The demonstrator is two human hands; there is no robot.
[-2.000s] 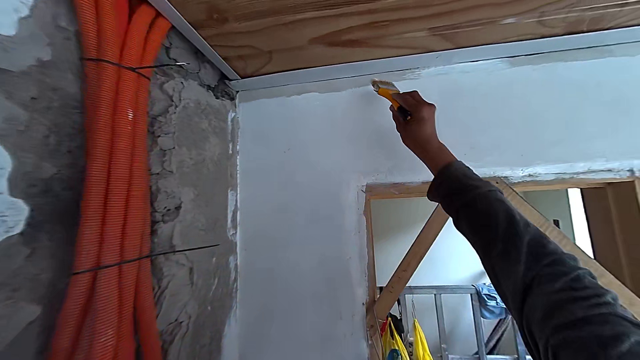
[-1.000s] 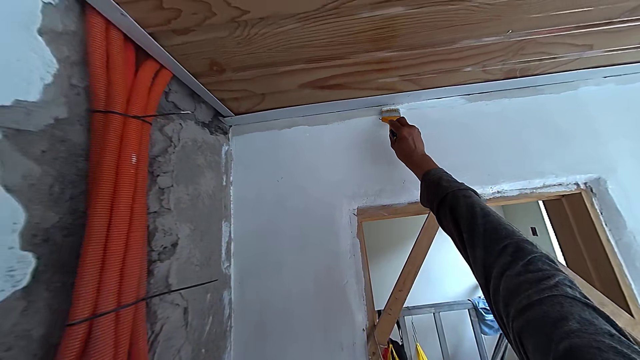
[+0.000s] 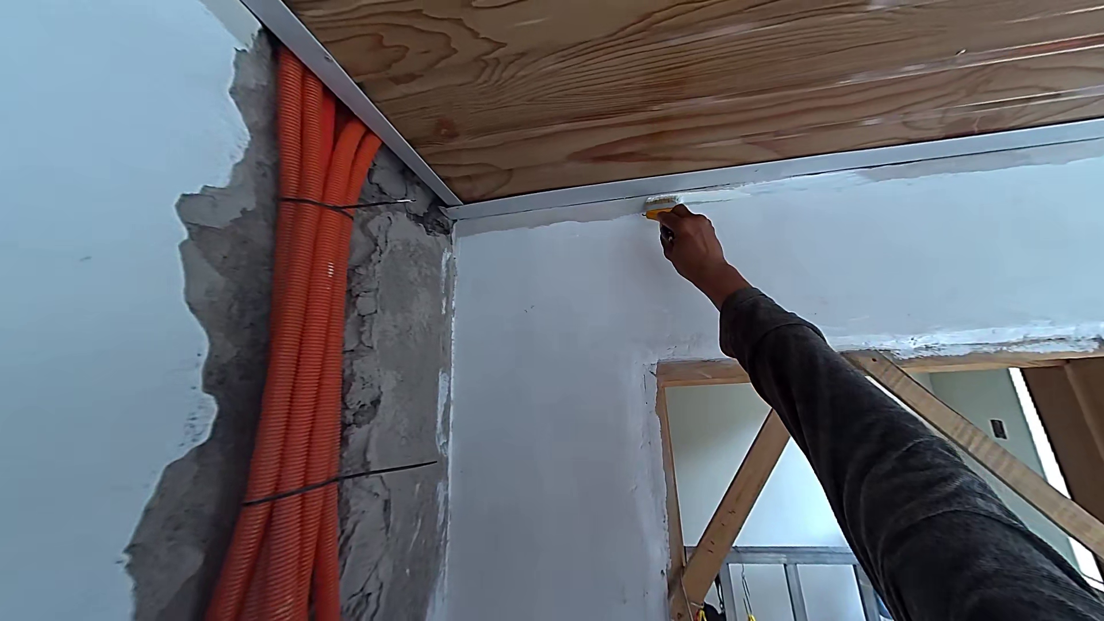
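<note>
My right hand (image 3: 693, 246), in a dark sleeve, is raised and closed around the handle of a paintbrush (image 3: 662, 205) with a yellow part and pale bristles. The bristles touch the top of the white wall (image 3: 552, 345), just under the light metal trim (image 3: 595, 192) along the ceiling edge. To the right of the brush the upper strip looks whiter; to its left a greyer band runs to the corner. My left hand is out of view.
A wood-grain ceiling (image 3: 690, 86) lies overhead. Orange corrugated conduits (image 3: 302, 345), bound with dark ties, run down the rough, partly bare left wall (image 3: 397, 345). Below my arm is a wooden-framed opening (image 3: 703, 372) with diagonal braces (image 3: 742, 500) and metal bars (image 3: 789, 556) behind.
The brush has moved left along the top of the wall, toward the corner. The view has turned left and shows more of the left wall.
</note>
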